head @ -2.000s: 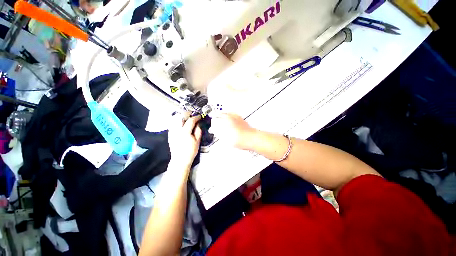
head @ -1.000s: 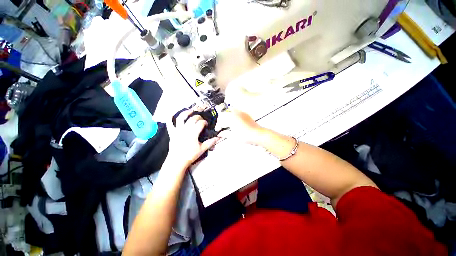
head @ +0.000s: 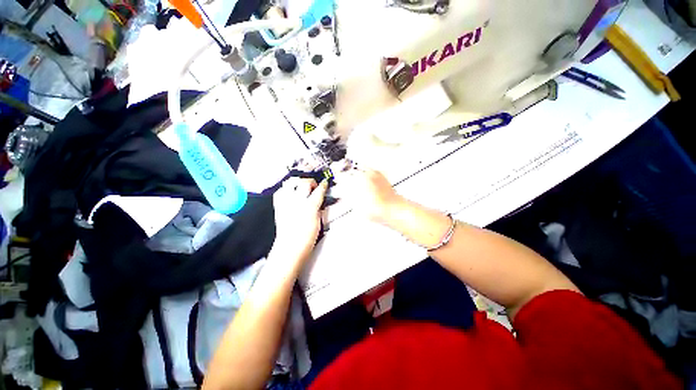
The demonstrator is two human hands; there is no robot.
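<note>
My left hand [head: 299,211] has its fingertips on a black cloth panel [head: 236,240] just in front of the presser foot and needle area [head: 333,152]. The thumb and forefinger pinch the cloth edge beside a small yellow mark. My right hand [head: 369,192] is right of the needle, overexposed, with its fingertips at the cloth by the foot. What its fingers hold cannot be told. The black cloth runs left from the needle into a heap of black and light grey panels [head: 210,293].
The white sewing machine [head: 465,65] stands behind my hands. Thread snips [head: 477,127] lie beside its base, a second pair [head: 595,82] farther right, near a yellow tool [head: 642,62]. A light blue tag-shaped attachment [head: 212,174] hangs left of the needle. An orange-handled rod [head: 186,11] stands upper left.
My left hand has moved slightly right and its fingers have drawn together at the cloth edge. My right hand's fingers have shifted a little right. The black cloth now stretches flatter from heap to needle.
</note>
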